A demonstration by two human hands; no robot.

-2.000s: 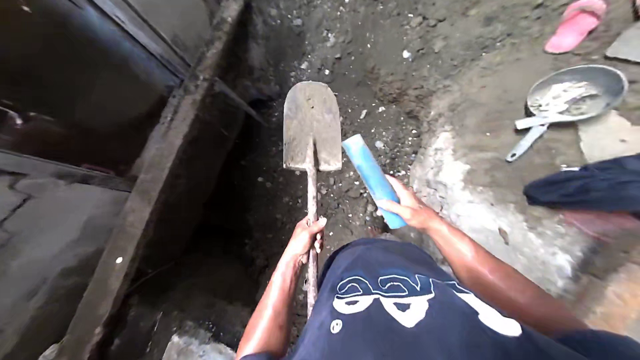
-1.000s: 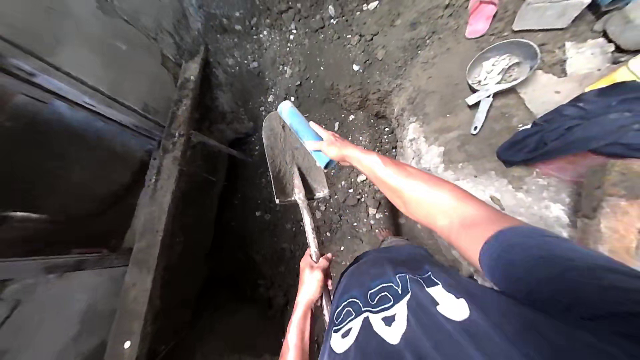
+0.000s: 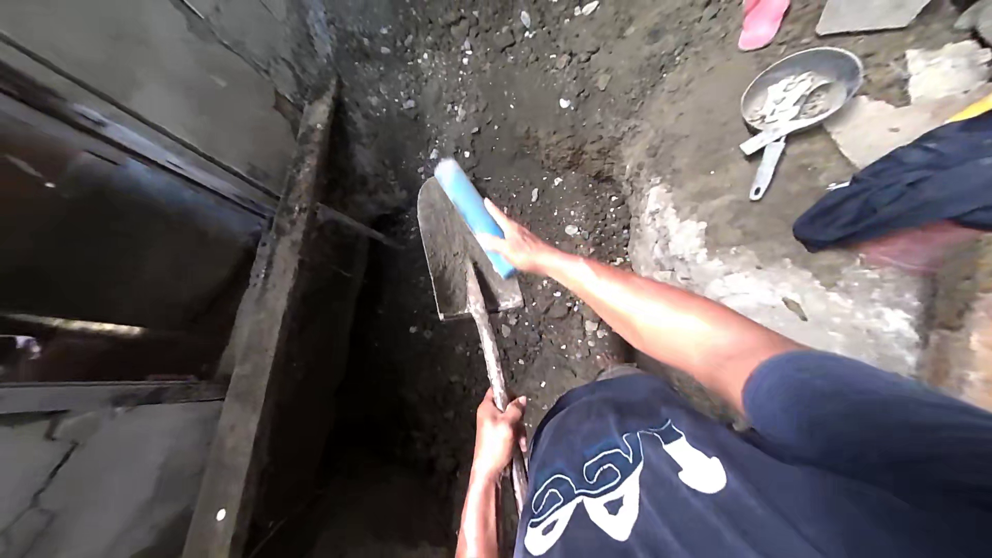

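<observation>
A shovel with a dirt-coated metal blade (image 3: 449,252) and a worn shaft is held above dark, stony soil. My left hand (image 3: 498,430) grips the shaft well below the blade, near my shirt. In my right hand (image 3: 518,239) is a blue plastic pipe piece (image 3: 471,205), pale at its far end. The pipe lies over the right side of the blade, slanting from upper left to lower right; whether they touch I cannot tell. The shaft's lower end is hidden by my shirt.
A concrete beam (image 3: 267,333) runs along the left beside a dark trench. On the right ledge are a pan (image 3: 841,74) holding grey material and a trowel-like tool (image 3: 767,167), plus dark cloth (image 3: 891,190). A pink slipper (image 3: 762,23) and a flat slab (image 3: 868,14) lie farther back.
My right hand has brought the blue pipe from beside the shovel to over its blade. The blade has tilted to the left, with my left hand still on the shaft.
</observation>
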